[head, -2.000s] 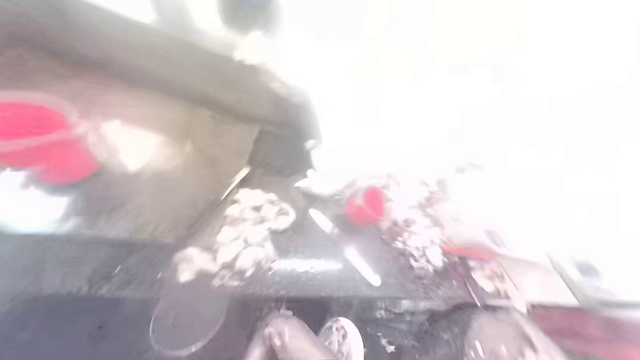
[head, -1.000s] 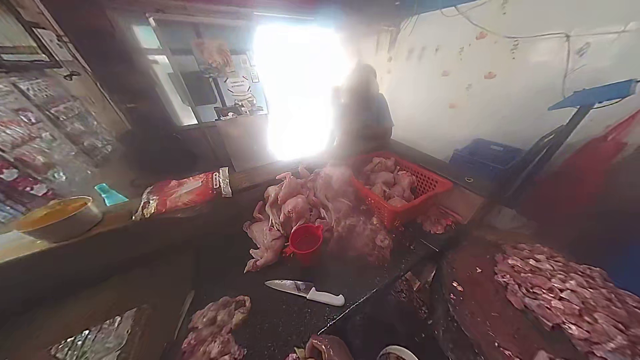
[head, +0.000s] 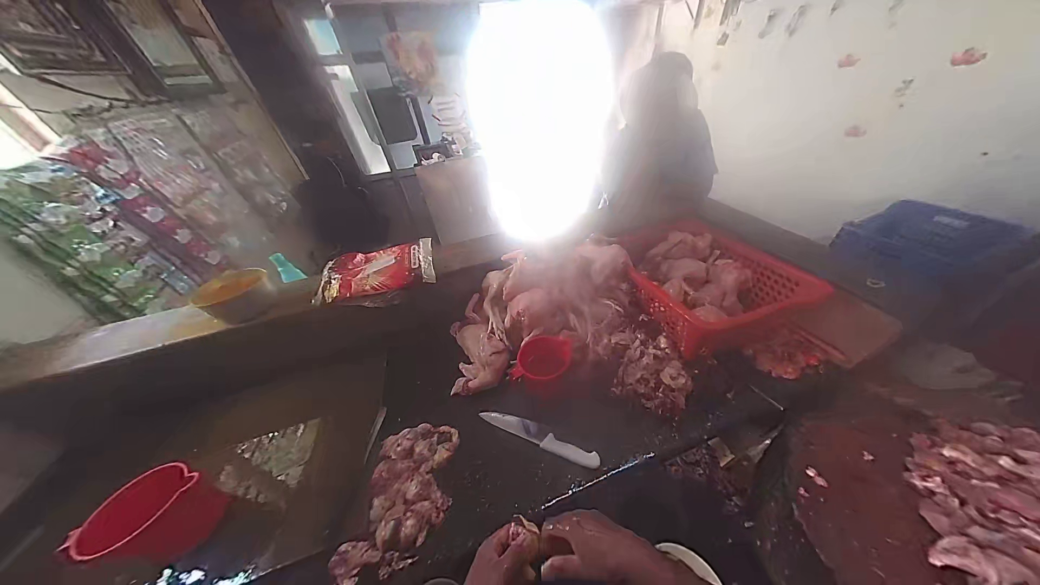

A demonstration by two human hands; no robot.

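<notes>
At the bottom centre, my left hand [head: 505, 554] is closed on a small piece of poultry offal [head: 525, 532]. My right hand [head: 597, 546] meets it from the right, fingers bent at the same piece; whether it also grips the piece is hidden. A knife with a white handle [head: 571, 450] lies on the dark counter just beyond my hands. To the left is a pile of offal pieces [head: 410, 487]. Farther back are plucked whole chickens [head: 536, 305], with a small red plastic cup [head: 543, 358] in front of them and a heap of scraps [head: 654, 374] at their right.
A red plastic basket [head: 731, 321] holds chickens. Cut meat [head: 983, 496] lies on a round chopping block [head: 853, 487] at right. A red plastic container [head: 146, 512] sits in the basin at left. A metal bowl [head: 234, 294] stands on the ledge. A person [head: 662, 138] is beyond the counter.
My hands have come into clear view at the bottom, together on the small piece. The view has tilted and shifted, and the red container in the basin shows again.
</notes>
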